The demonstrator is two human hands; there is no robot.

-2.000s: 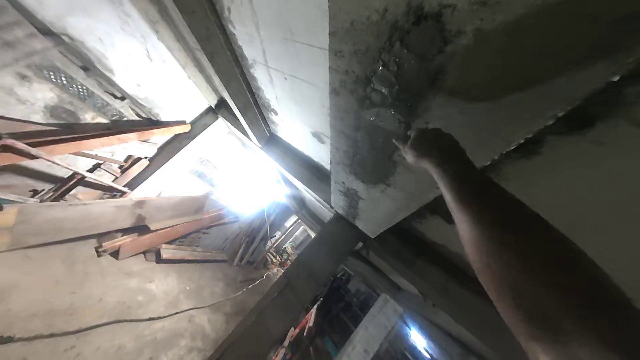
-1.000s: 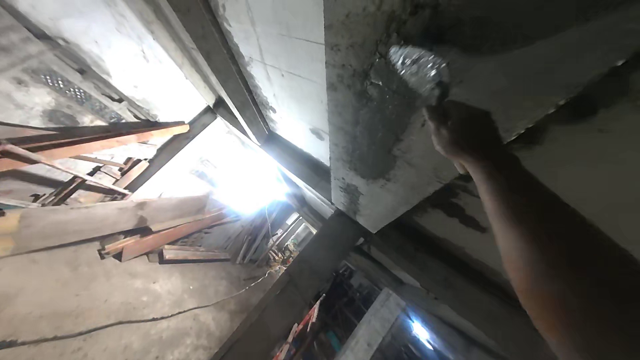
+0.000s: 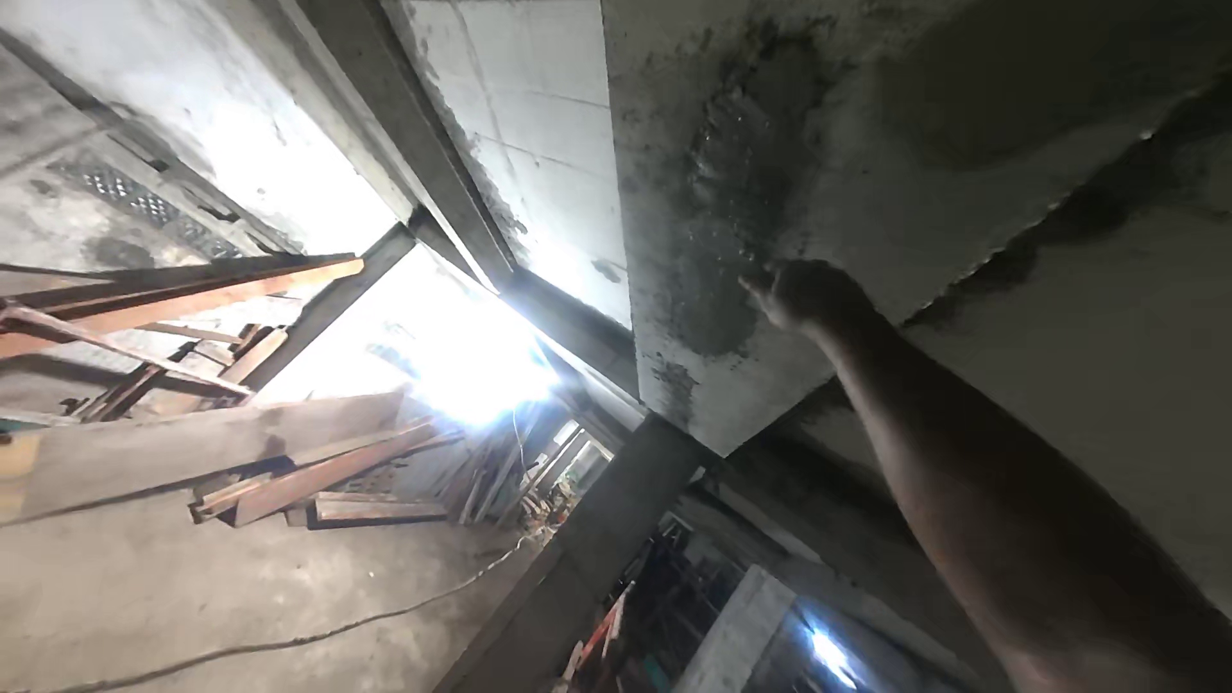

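Note:
My right hand (image 3: 818, 294) reaches in from the lower right and is closed in a fist, close to a grey concrete surface (image 3: 664, 192). It grips a metal trowel, whose blade is dark and hard to make out from this angle. Beside the fingers lies a dark, wet-looking patch of mortar (image 3: 746, 183), rough and glossy in its upper part and smoother lower down. A broader damp stain (image 3: 1001, 87) darkens the surface farther right. My left hand is out of view.
A rough broken edge (image 3: 1020, 241) bounds the surface on the right. Concrete beams (image 3: 577, 558) cross the middle. Timber boards (image 3: 327, 472) lie stacked at left, near another plank (image 3: 192, 298). A long cable (image 3: 337, 630) runs along the floor (image 3: 241, 587). Bright light glares behind.
My right hand has moved left and slightly down against the surface. One second ago the trowel's shiny blade showed plainly above the hand; now it barely shows.

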